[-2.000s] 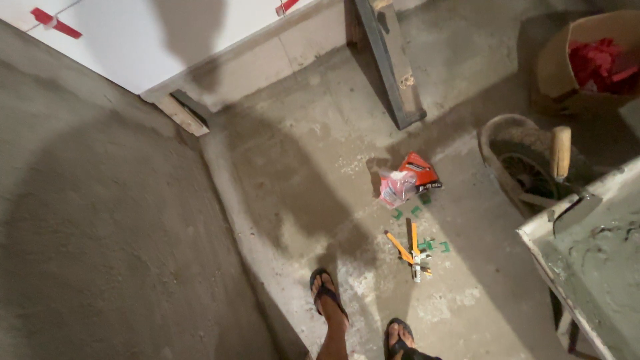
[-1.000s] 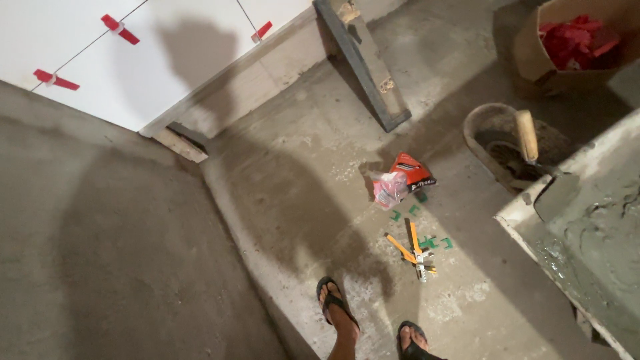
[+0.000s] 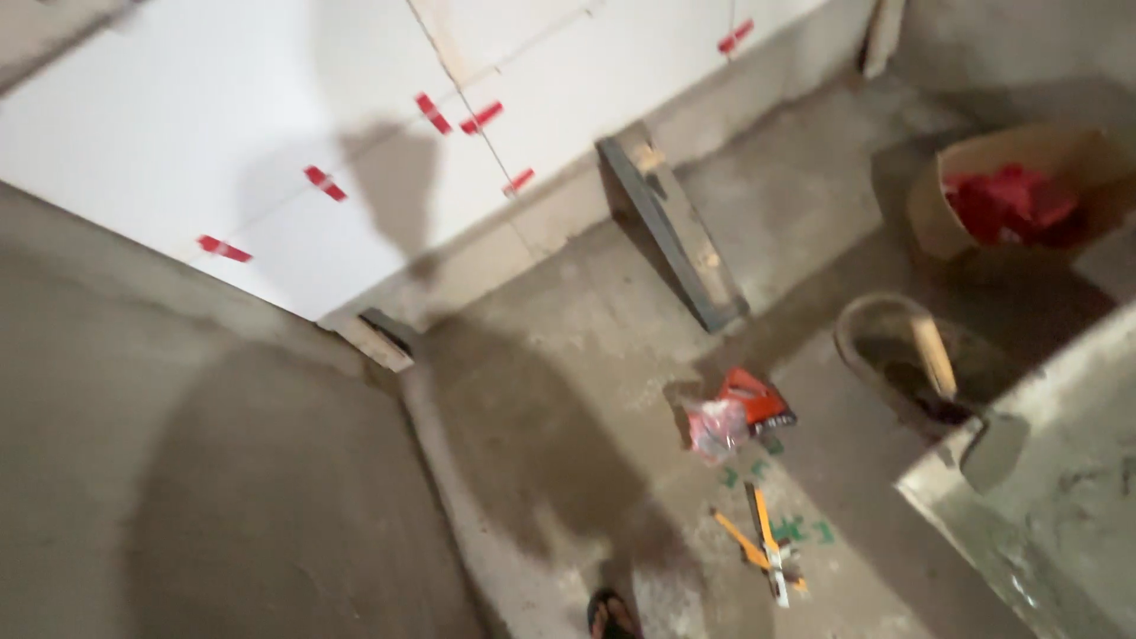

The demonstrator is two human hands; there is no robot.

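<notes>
Neither my left hand nor my right hand is in the picture. White wall tiles (image 3: 257, 80) cover the upper left, with red tile-leveling wedges (image 3: 482, 118) across their joints. Yellow-handled tile-leveling pliers (image 3: 765, 546) lie on the floor beside small green plastic pieces (image 3: 803, 530). Just above them rests a red bag with clear plastic (image 3: 741, 410). On the right, a trowel with a wooden handle (image 3: 934, 357) lies at the corner of a tray of grey mortar (image 3: 1047, 506).
A cardboard box (image 3: 927, 209) holds red pieces at the upper right. A round-rimmed container (image 3: 856, 333) is below it. A propped board (image 3: 674, 231) leans at the wall's foot, and a short wooden piece (image 3: 377, 344) sits at the corner. My sandalled foot (image 3: 611, 614) shows at the bottom.
The view has swung up toward the tiled wall, so more tiles and red wedges show and only one foot remains in sight. The pliers and the bag lie as before.
</notes>
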